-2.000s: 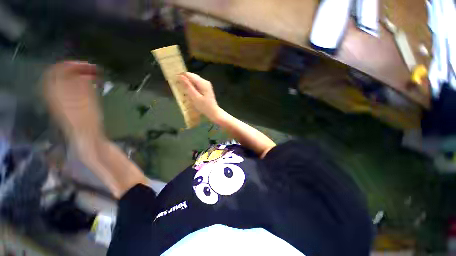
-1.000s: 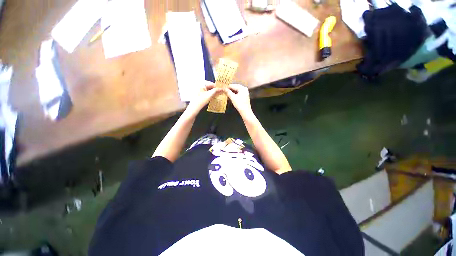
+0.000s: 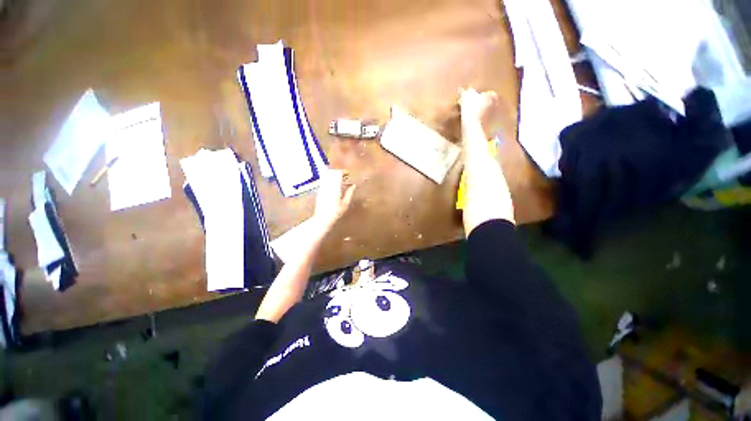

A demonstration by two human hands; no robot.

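My left hand (image 3: 332, 197) is at the lower right end of a white-over-dark bundle (image 3: 280, 123). A tiny tan bit shows at its fingertips; its grip is unclear. My right hand (image 3: 476, 105) is low over the table beyond a beige card (image 3: 418, 146); whether it holds anything is unclear. The yellow-handled cutter (image 3: 463, 193) lies partly hidden by my right forearm. A second bundle (image 3: 222, 226) lies left of my left forearm, near the front edge. The gridded ticket paper cannot be made out as a sheet.
On the brown table (image 3: 395, 41), a small metallic block (image 3: 354, 128) lies left of the card. A record sheet (image 3: 138, 156) and a pen (image 3: 104, 170) lie at left. White pieces (image 3: 548, 99) and a black cloth heap (image 3: 613, 156) are at right.
My hands have moved apart, left to a bundle's end, right forward past the cutter. The ticket paper is no longer held up between them. More of the table is in view.
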